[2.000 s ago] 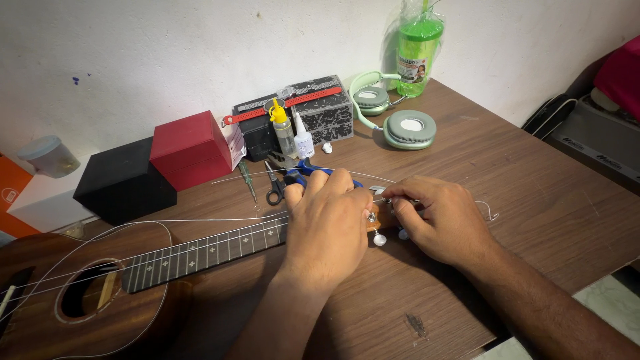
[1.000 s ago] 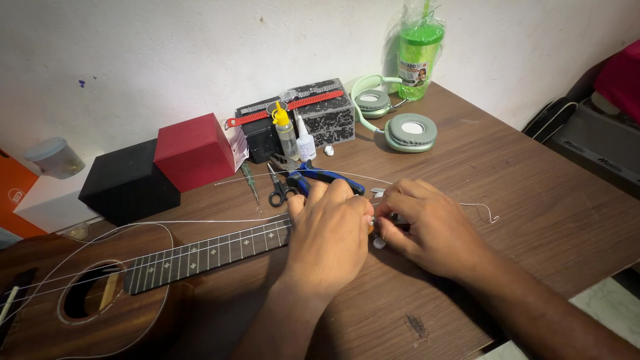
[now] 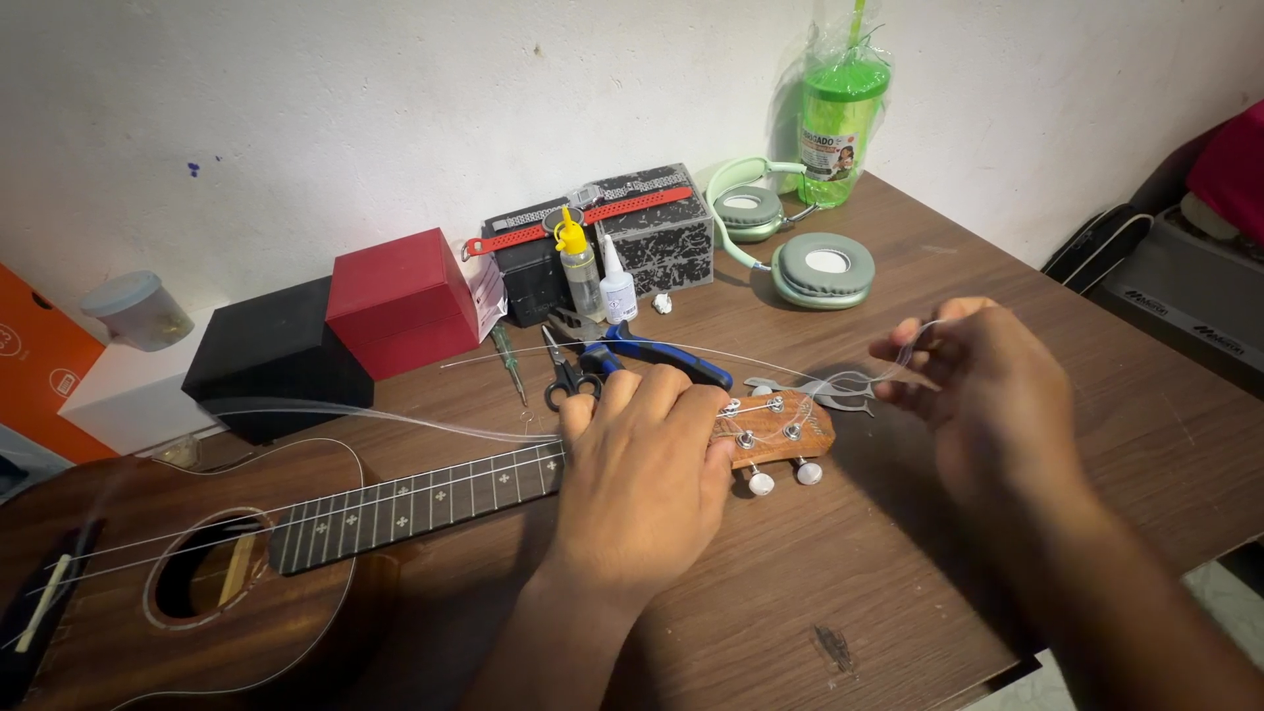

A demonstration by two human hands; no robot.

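Note:
A brown wooden ukulele lies across the table, its headstock to the right with metal posts and white tuner buttons. My left hand rests over the upper neck beside the headstock, fingers curled round it and covering the nut area. To the right of the headstock, my right hand is raised with a clear string between thumb and fingers; the string loops back toward the posts. Another stretch of loose string arcs above the fretboard. Two strings run along the neck from the bridge.
Behind the neck lie blue-handled pliers, scissors, a screwdriver and a grey metal tool. Farther back stand small bottles, a red box, a black box, green headphones and a green cup.
My right hand has moved away from the headstock to the right, drawing string with it. The headstock and its tuner buttons now show more fully. My left hand stays at the upper neck.

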